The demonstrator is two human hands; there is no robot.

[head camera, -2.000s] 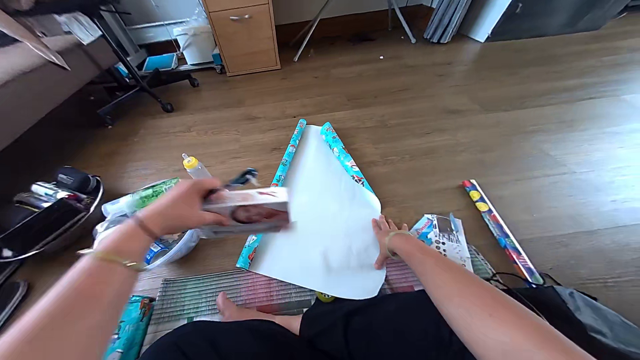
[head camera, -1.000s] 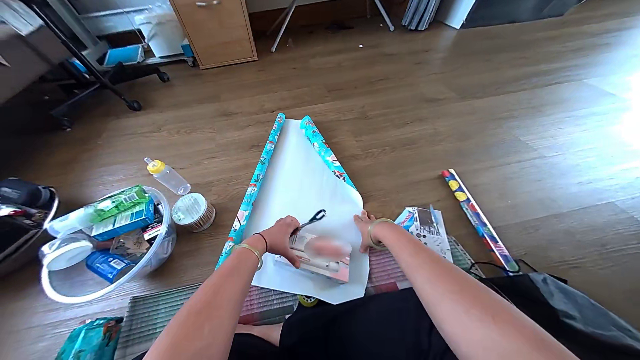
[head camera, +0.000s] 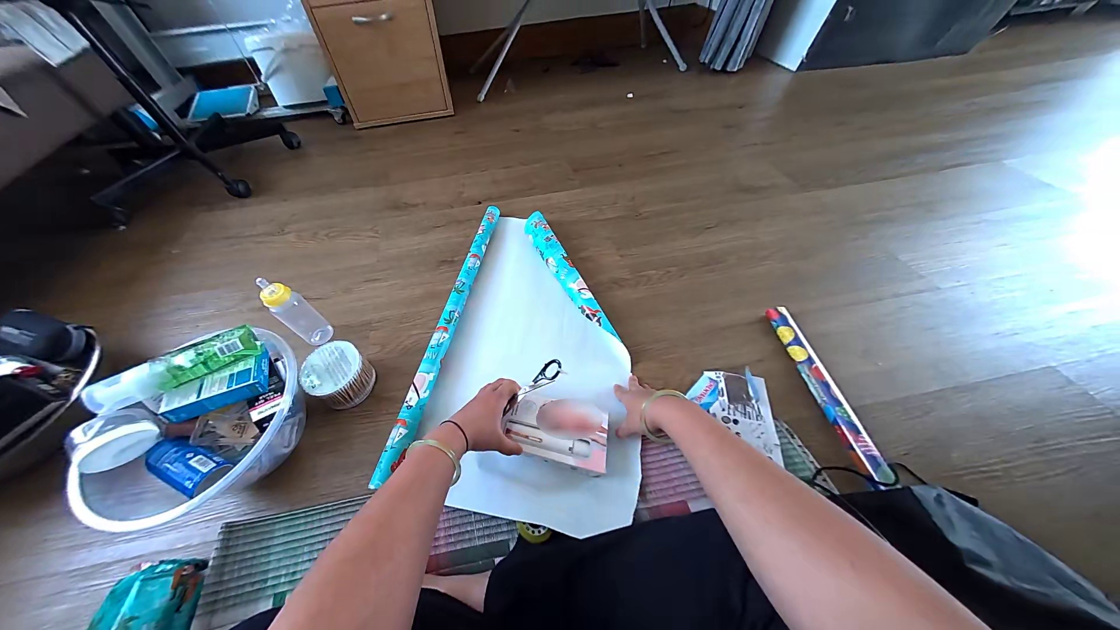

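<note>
White-backed wrapping paper point(head camera: 525, 350) lies spread on the floor, its left and right edges curled into teal printed rolls that lean together at the far end. On its near part rests a small product box point(head camera: 560, 435). My left hand point(head camera: 486, 420) grips the box's left end. Beside the box's right end, my right hand point(head camera: 637, 407) presses on the paper with fingers apart; whether it touches the box cannot be told. Scissors point(head camera: 544, 374) lie just behind the box, their blades pointing toward my left hand and partly hidden.
At left stand a clear tub point(head camera: 293, 420) of packages, a lidded tub of cotton swabs point(head camera: 339, 374) and a baby bottle point(head camera: 297, 313). A printed box point(head camera: 739, 411) and a colourful roll point(head camera: 827, 394) lie at right. A woven mat point(head camera: 289, 542) lies under my legs.
Two seconds ago my left hand held the box above the paper at the left; it now rests on the paper. My right hand has stayed near the paper's right edge. The view has shifted.
</note>
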